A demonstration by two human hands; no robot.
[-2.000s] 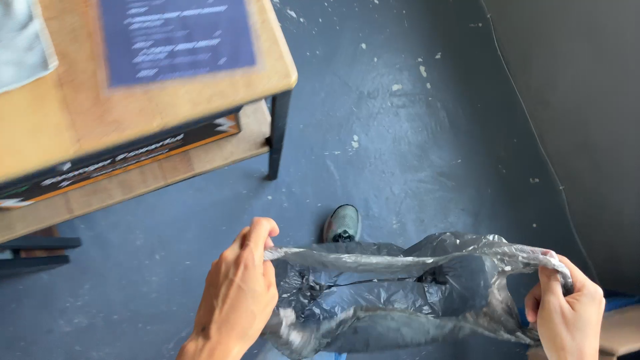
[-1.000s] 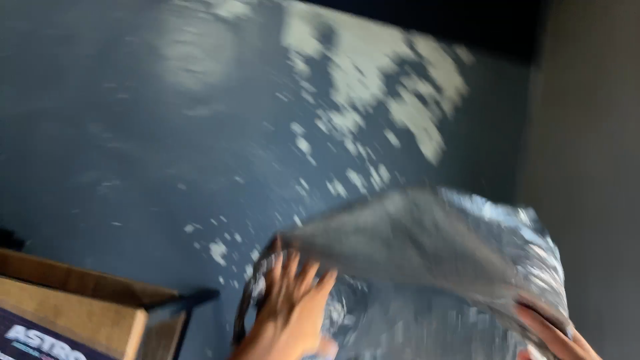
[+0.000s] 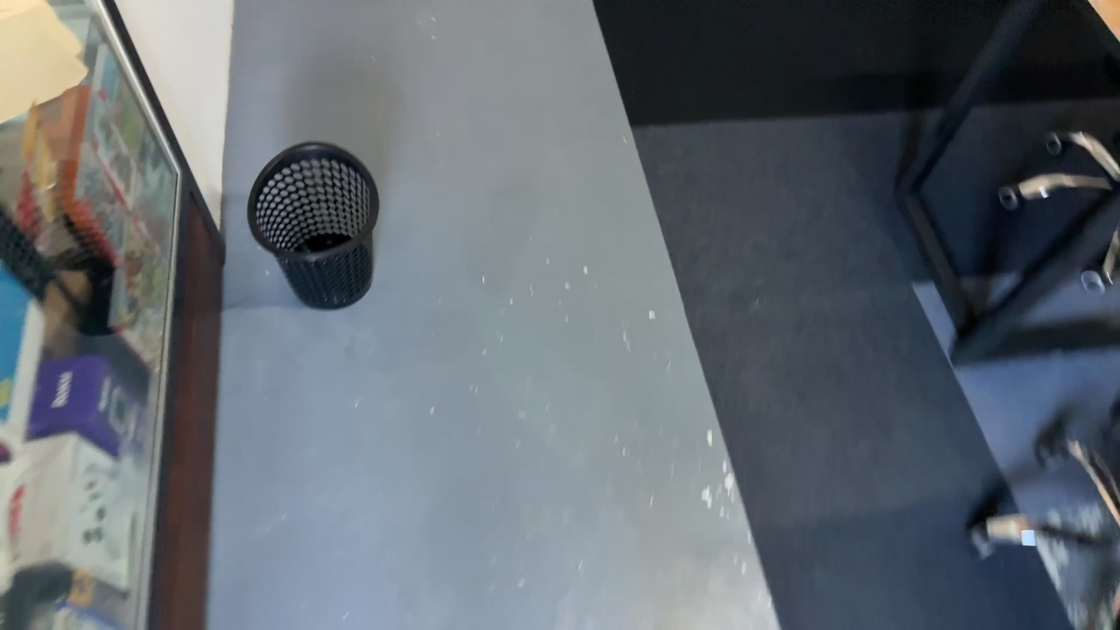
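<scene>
Neither my left hand nor my right hand shows in the head view now, so what they hold is hidden. A round black mesh wastebasket [image 3: 328,276] stands upright on the grey painted floor [image 3: 455,367], left of the middle. Its top is uncovered, and no liner shows over its rim. The plastic bag seen in the earlier frames is out of view.
A glass-fronted cabinet [image 3: 171,350] with boxes inside, one a purple box [image 3: 79,402], runs along the left edge. Dark carpet [image 3: 752,350] lies to the right. Beyond it are a black metal table frame [image 3: 936,254] and chair legs with casters [image 3: 1054,184].
The view has swung to another part of the room. Both hands and the grey plastic bag, seen in the earlier frames, have gone out of view.
</scene>
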